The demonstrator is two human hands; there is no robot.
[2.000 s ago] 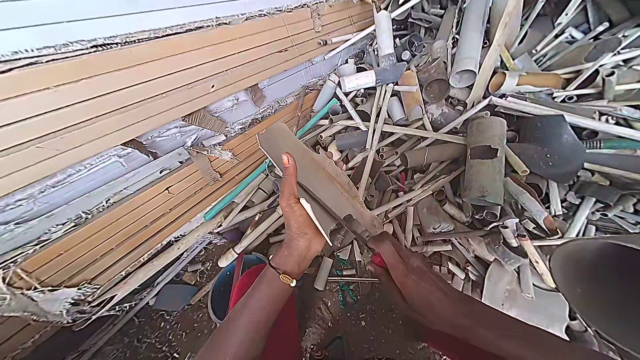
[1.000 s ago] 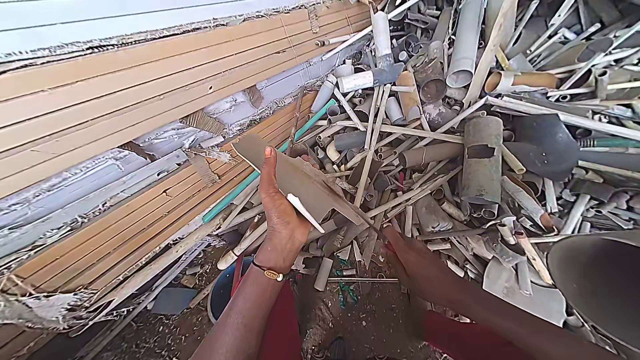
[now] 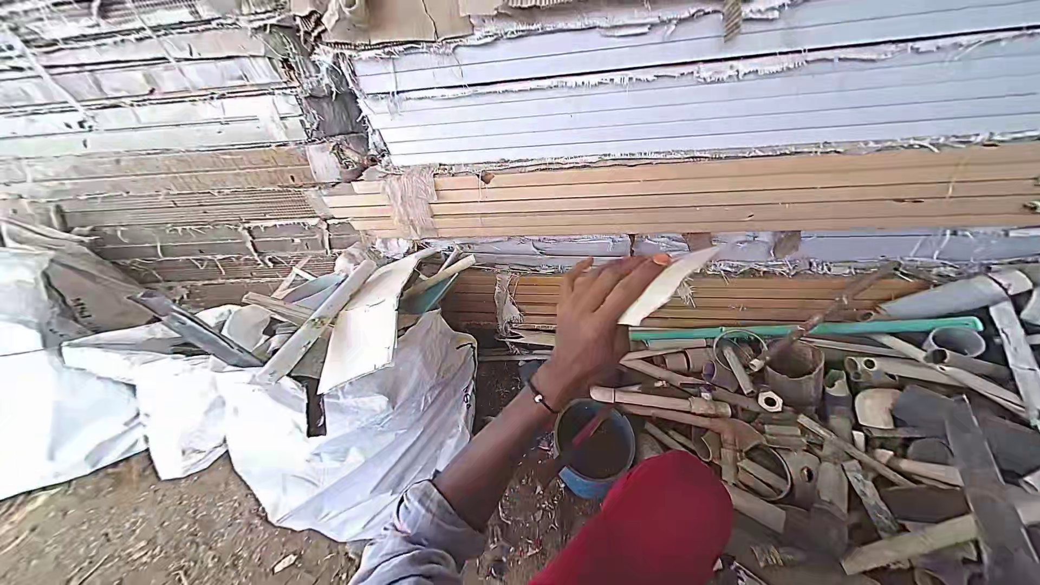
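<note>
My left hand [image 3: 597,317], with a thin bracelet at the wrist, is raised in the middle of the view, its back towards the camera. Its fingers hold a thin, curved white piece [image 3: 666,286] that looks like plastic and juts out to the right. Below the wrist stands a blue bucket [image 3: 593,481] with a reddish handle-like object in it. To the left, a white sack [image 3: 366,455] bears flat offcuts and strips, among them a cream flat piece [image 3: 370,321]. My right hand is out of view.
Cut pipes and strips lie heaped at the right, around a grey pipe [image 3: 946,296]. A long green pipe [image 3: 812,329] lies along the pile's back edge. Behind stand stacked tan boards [image 3: 691,195] and white boards [image 3: 691,106]. My red-clothed knee [image 3: 658,512] is at the bottom.
The view has swung far to the left, bringing in the white sack. The grey-brown flat piece seen between my hands earlier is no longer visible, and my right hand has left the view.
</note>
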